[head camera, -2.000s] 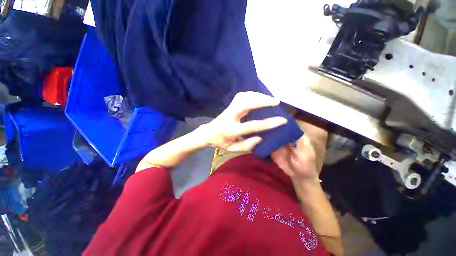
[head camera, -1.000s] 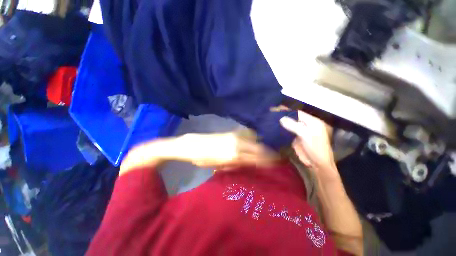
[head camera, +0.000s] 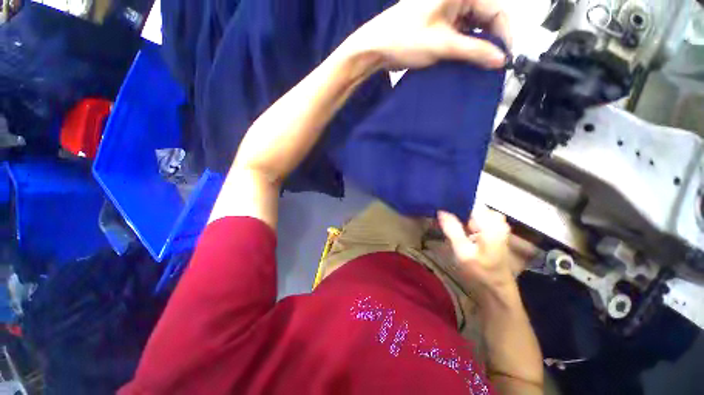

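A navy garment (head camera: 270,85) hangs in folds over the left of the white table. Its flat sleeve or leg end (head camera: 432,139) is spread between my hands, with a straight edge on the right. My left hand (head camera: 455,35) pinches the upper corner close to the dark needle area of the sewing machine (head camera: 560,92). My right hand (head camera: 478,243) holds the lower corner between thumb and fingers, below the machine bed.
A blue plastic bin (head camera: 139,162) stands on the floor at left, with a red object (head camera: 86,127) beside it. Dark cloth (head camera: 85,324) lies at lower left. A pale metal linkage (head camera: 590,284) sticks out under the table edge at right.
My left hand has moved up and right to the machine head, raising one corner of the cloth. The cloth end is now spread out. My right hand is slightly lower.
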